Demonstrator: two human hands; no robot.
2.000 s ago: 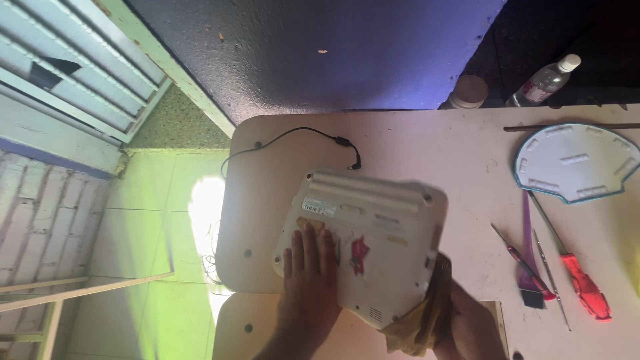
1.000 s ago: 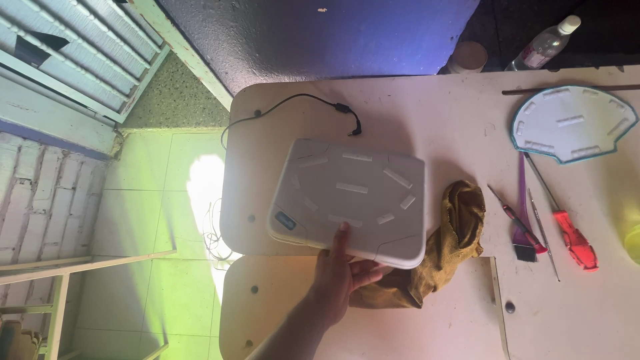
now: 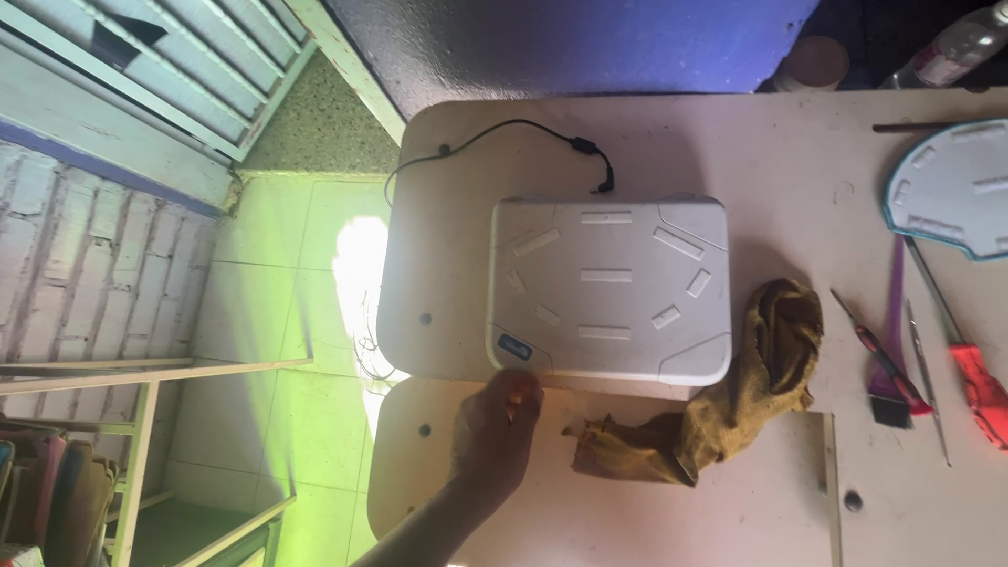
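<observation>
A closed small white laptop point(image 3: 610, 287) lies on the light table, its lid marked with raised bars and a blue badge at the near left corner. My left hand point(image 3: 500, 425) is at its near edge by that corner, with fingers curled against the edge; the fingertips are partly hidden. My right hand is out of view. A crumpled brown cloth point(image 3: 732, 402) lies to the near right of the laptop. Just beyond the far edge rests the plug of a black cable point(image 3: 605, 185).
At right lie a red-and-black tool point(image 3: 874, 346), a purple-handled brush point(image 3: 890, 405), a thin metal tool point(image 3: 921, 370), a red-handled screwdriver point(image 3: 980, 394) and a teal-rimmed white plate point(image 3: 945, 189). A plastic bottle point(image 3: 949, 55) is beyond. Metal-framed shelving point(image 3: 142, 465) is at left.
The laptop, earlier underside up with both my hands on it, now lies lid up and squarer to the table. My right hand has left the view. The cloth was released onto the table.
</observation>
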